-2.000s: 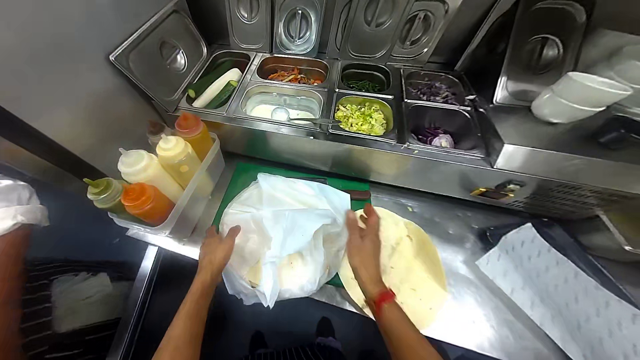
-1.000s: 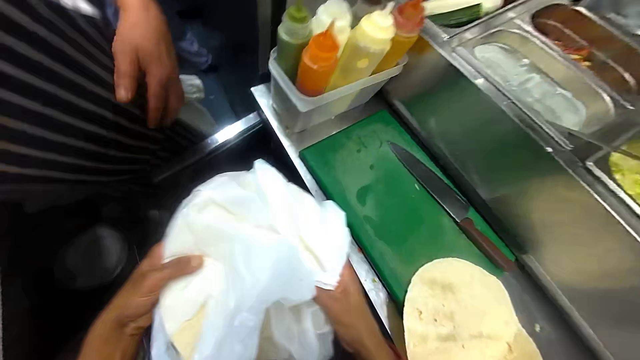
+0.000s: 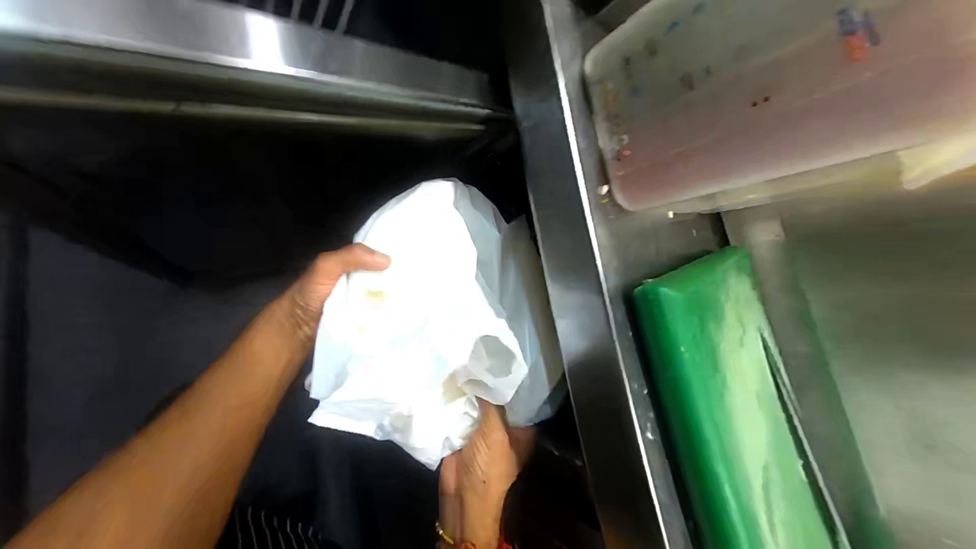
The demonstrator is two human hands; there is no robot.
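Note:
A white plastic bag (image 3: 427, 305), crumpled and opaque, hangs between both hands over a dark space below the steel counter edge. My left hand (image 3: 332, 278) grips its upper left side, thumb on top and fingers hidden behind. At the bag's lower right, my right hand (image 3: 482, 457) holds it from below, its fingertips covered by the plastic. A gathered fold of the bag lies just above that hand. What the bag contains cannot be seen here.
To the right runs a steel counter edge (image 3: 568, 252). On the counter are a green cutting board (image 3: 724, 396) and a translucent plastic container (image 3: 762, 114). A steel ledge (image 3: 191, 38) crosses the upper left.
The bag, on the cutting board two seconds ago, has moved off the counter in both hands. The view has swung down and left; the flatbread and the other person's hand are out of view.

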